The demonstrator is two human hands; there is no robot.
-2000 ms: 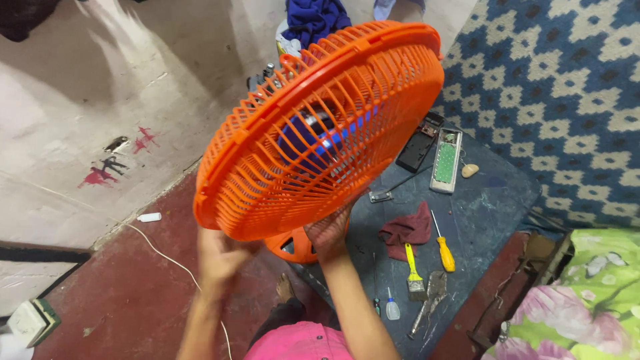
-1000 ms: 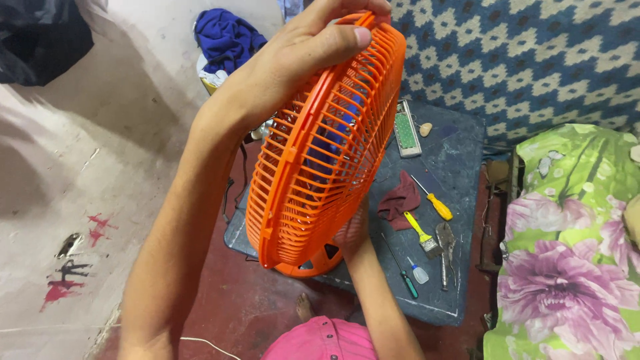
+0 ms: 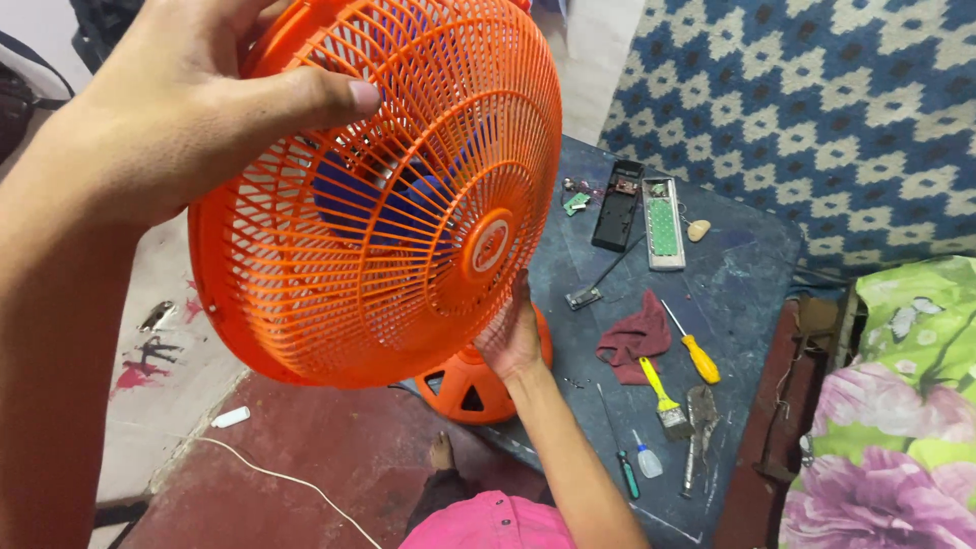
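An orange plastic table fan's front grille (image 3: 381,252) faces me, with blue blades (image 3: 374,198) behind its ribs. My left hand (image 3: 198,107) grips the upper left rim of the cage, its thumb lying over the ribs and its other fingers mostly hidden behind. Lower down, my right hand (image 3: 518,328) is behind the cage at the fan's neck, above the orange base (image 3: 469,389); its fingers are partly hidden by the grille. The base stands at the edge of the dark blue table (image 3: 732,259).
On the table lie a yellow screwdriver (image 3: 700,357), a maroon cloth (image 3: 637,335), a paintbrush (image 3: 663,400), pliers (image 3: 698,435), a green-handled screwdriver (image 3: 628,474), a small bottle (image 3: 648,460) and opened electronic casings (image 3: 662,225). A white cable (image 3: 293,474) crosses the red floor. Floral bedding (image 3: 900,427) is at right.
My left hand, low beside the cage two seconds ago, has moved up to grip its rim. The fan's head has turned, and its front grille now faces me more.
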